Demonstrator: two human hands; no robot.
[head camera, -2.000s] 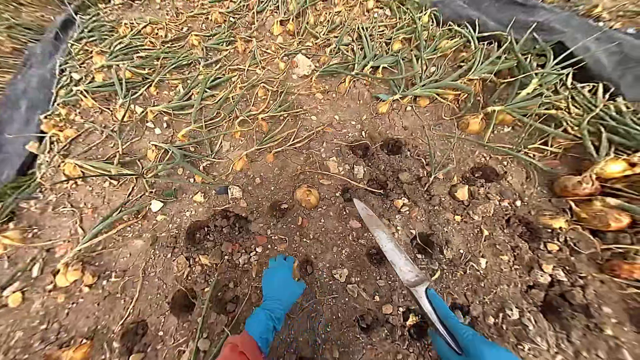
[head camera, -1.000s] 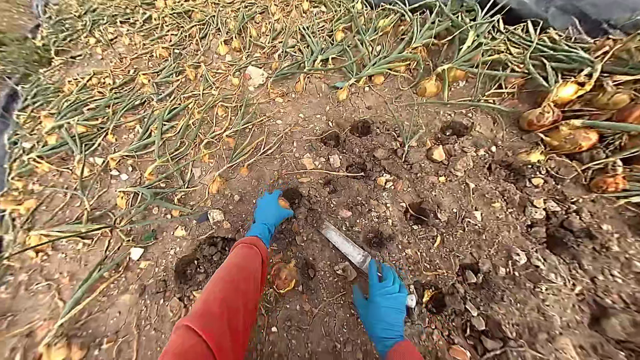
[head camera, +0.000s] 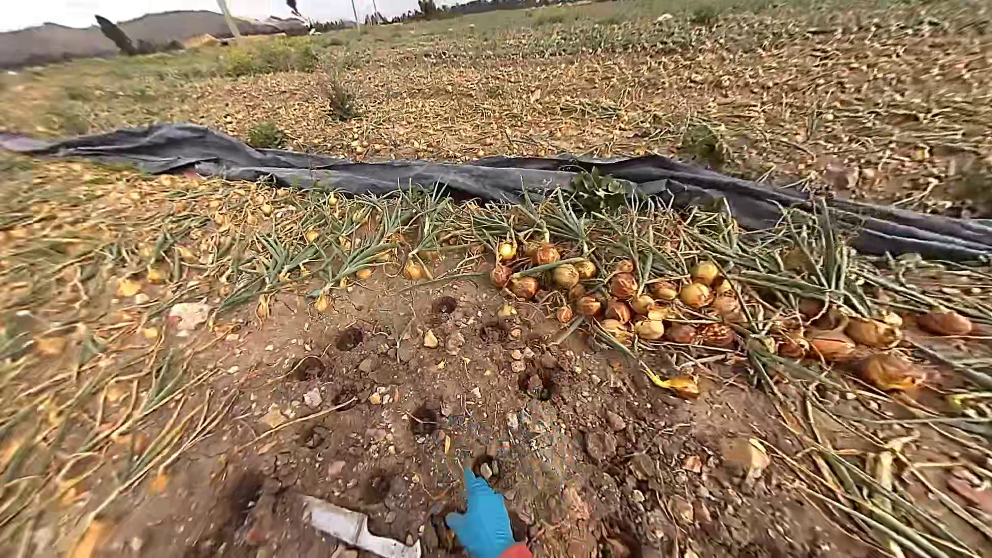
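My right hand (head camera: 482, 521), in a blue glove with a red cuff, is at the bottom edge, low over the soil beside a small hole (head camera: 487, 466). One finger points forward and the thumb sticks out to the left. Its other fingers are hidden, so I cannot tell if it grips anything. Left of it a knife blade (head camera: 358, 530) lies near the ground, pointing up and left; its handle is out of frame. My left hand is out of view. Pulled onions (head camera: 622, 285) with green tops lie heaped at the middle right.
Several holes, one of them a dark hole (head camera: 425, 417), pit the stony soil. Onion plants (head camera: 341, 260) stand or lie ahead and at the left. A long strip of dark sheeting (head camera: 403, 177) crosses behind them, with a wider field (head camera: 589, 101) beyond. A pale stone (head camera: 188, 315) lies at the left.
The view has tilted up and swung right. My left hand, at the soil one second ago, is now out of frame. My right hand, earlier at the knife handle, now shows to the right of the blade.
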